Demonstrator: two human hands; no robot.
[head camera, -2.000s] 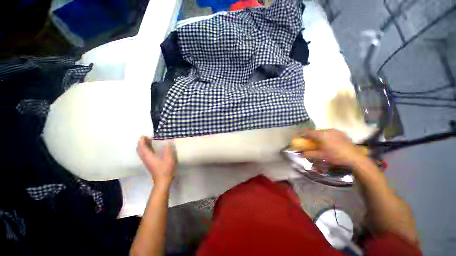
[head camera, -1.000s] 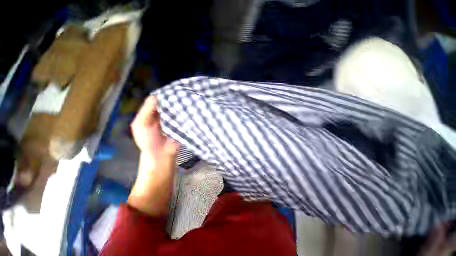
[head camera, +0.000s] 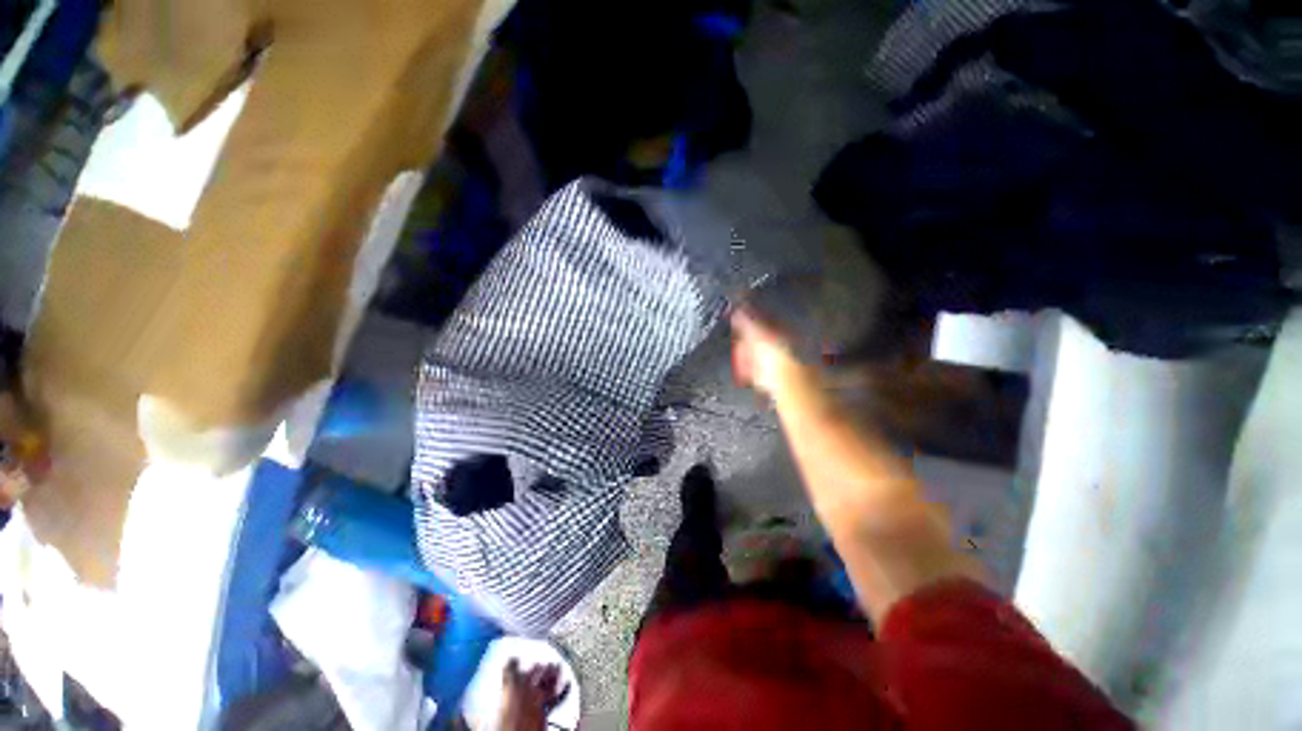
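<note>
The checked garment (head camera: 550, 386), small black-and-white check with dark openings, is spread out left of centre, above the speckled floor; whether it touches anything below is unclear. My right hand (head camera: 753, 350), bare and blurred, is at the end of my outstretched arm, close to the garment's upper right edge; I cannot tell whether its fingers touch the cloth. I see no hand that is clearly my left. A small dark hand-like shape (head camera: 531, 691) lies over a round white object (head camera: 486, 688) at the bottom; whose it is cannot be told.
A table with brown sheets (head camera: 321, 186) and white material runs along the left. A blurred part of a person's hand (head camera: 17, 464) shows at the left edge. A dark garment pile (head camera: 1057, 200) is at upper right, above the white padded board (head camera: 1135, 486). Blue objects stand near the table.
The view has turned left. The garment has moved from across my front to left of centre and hangs lengthwise. The left hand that gripped its end is no longer clearly seen; my right arm now reaches forward.
</note>
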